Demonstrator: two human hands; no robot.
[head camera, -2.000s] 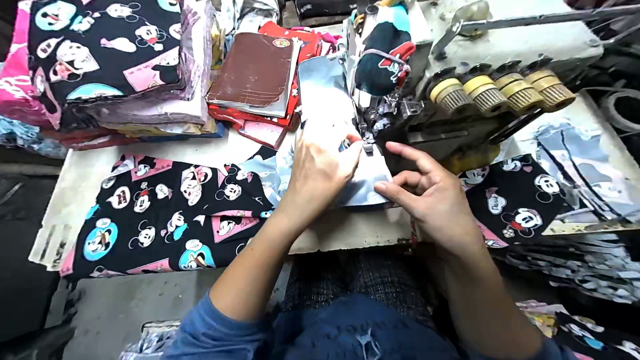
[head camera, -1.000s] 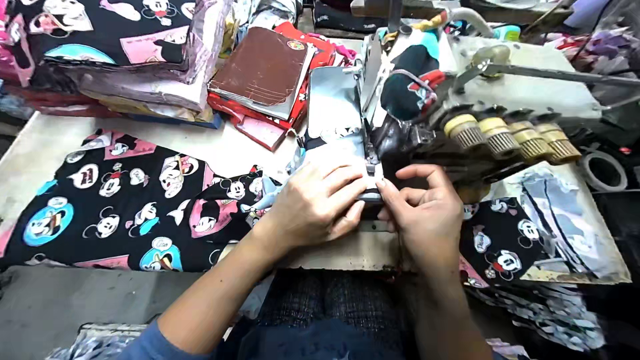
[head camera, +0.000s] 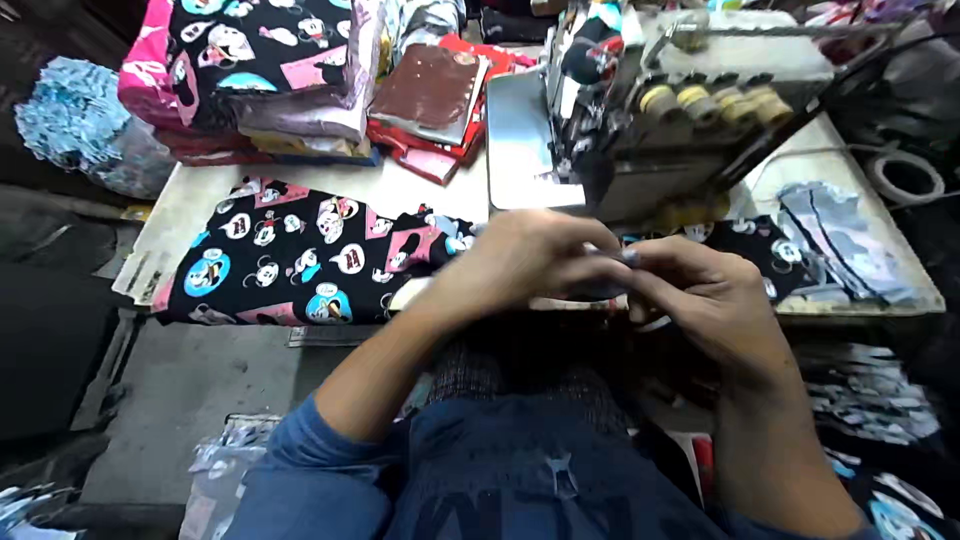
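Note:
My left hand (head camera: 536, 251) and my right hand (head camera: 694, 289) meet at the table's front edge, just before an overlock sewing machine (head camera: 667, 157). Between their fingertips is a small piece of fabric (head camera: 600, 285), mostly hidden and blurred. Behind my left hand lies the machine's pale metal plate (head camera: 519, 135). Black cartoon-print fabric (head camera: 300, 262) spreads over the table to the left, one end reaching my left wrist. More of that print (head camera: 757, 240) lies right of my right hand, beside a grey-white camouflage piece (head camera: 847, 232).
A tall stack of folded printed fabric (head camera: 262, 60) stands on the back left of the table (head camera: 169, 225). A worn brown notebook (head camera: 427, 86) lies on red items beside it. Yellow-topped tension knobs (head camera: 697, 101) line the machine. Cut scraps (head camera: 877, 390) hang below the table at right.
Both hands have come back from the machine's presser area toward the table's front edge. The grey-white fabric seen under them earlier no longer covers the metal plate.

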